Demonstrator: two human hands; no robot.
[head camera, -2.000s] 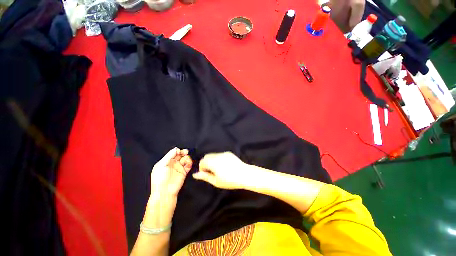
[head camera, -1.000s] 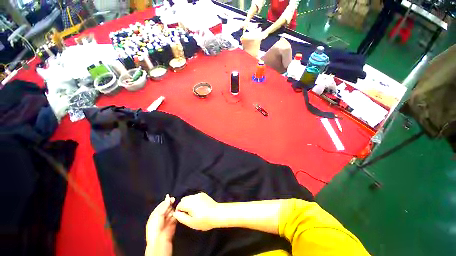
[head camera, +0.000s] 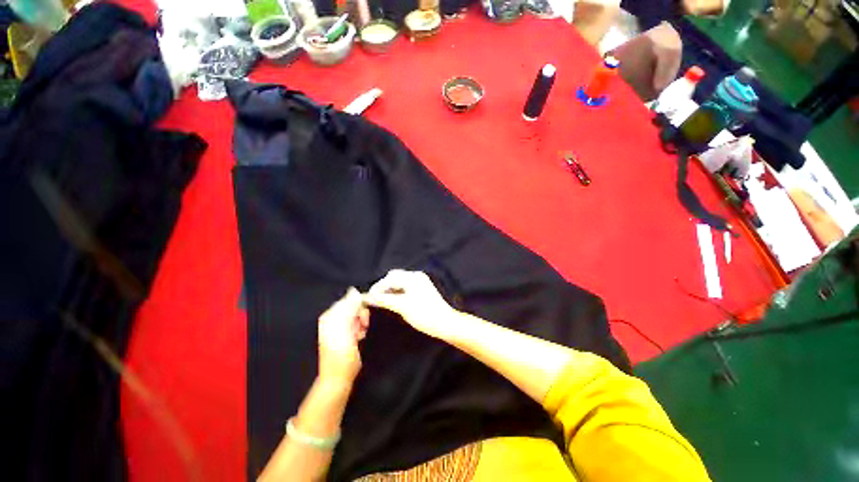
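A large black garment lies spread in front of me, with a dark blue-grey part at its far end. My left hand is over the middle of the garment, its fingertips pinched together. My right hand is beside it, with its fingertips touching or nearly touching those of my left hand. Anything between the fingertips is too small to make out; no needle shows. Small thread snips lie on the red cloth to the right of the garment.
A round tin, a black thread cone and a red-orange spool stand beyond the garment. A dark garment pile is at left. Small tubs line the far edge. A teal-topped bottle and white strips are at right.
The view has tipped down again after looking up across the table. My hands are closer together than two seconds ago, with the fingertips meeting. The garment lies much as before.
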